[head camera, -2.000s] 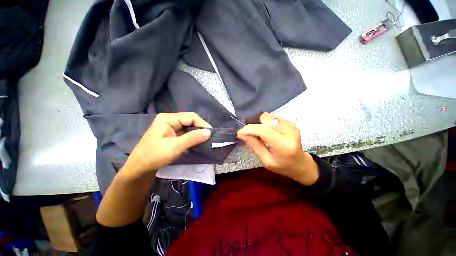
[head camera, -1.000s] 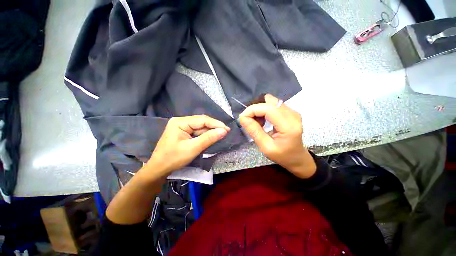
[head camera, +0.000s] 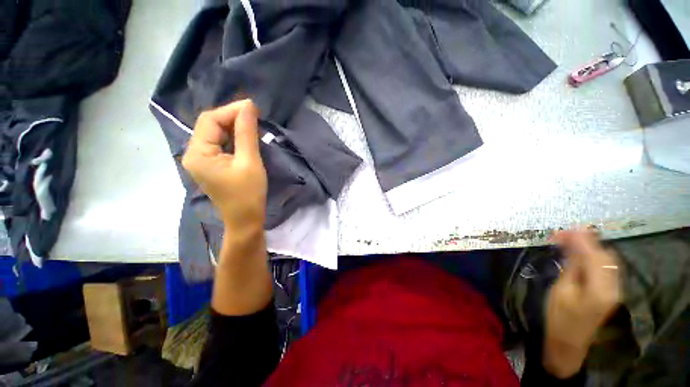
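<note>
The dark grey jacket (head camera: 424, 113) with white piping lies spread on the table. A pale pocket bag (head camera: 314, 234) hangs over the table's front edge. My left hand (head camera: 225, 162) is raised over the jacket's left part, thumb and fingers pinched together; I cannot see whether a thread is between them. My right hand (head camera: 582, 295) is off the jacket, low at the right past the table edge, and blurred. Its fingertips look close together, but what they hold cannot be made out. No needle or thread can be made out at either hand.
The pale table (head camera: 529, 159) has a worn front edge. A pink-handled tool (head camera: 595, 69) with a thin dark loop and a grey metal box (head camera: 647, 94) are at the right. Black garments (head camera: 57, 57) lie left. A wooden stool (head camera: 106, 317) stands below.
My hands have moved apart from the fabric edge between them. The left went up and left over the jacket, the right down and right past the table edge. The view has shifted slightly.
</note>
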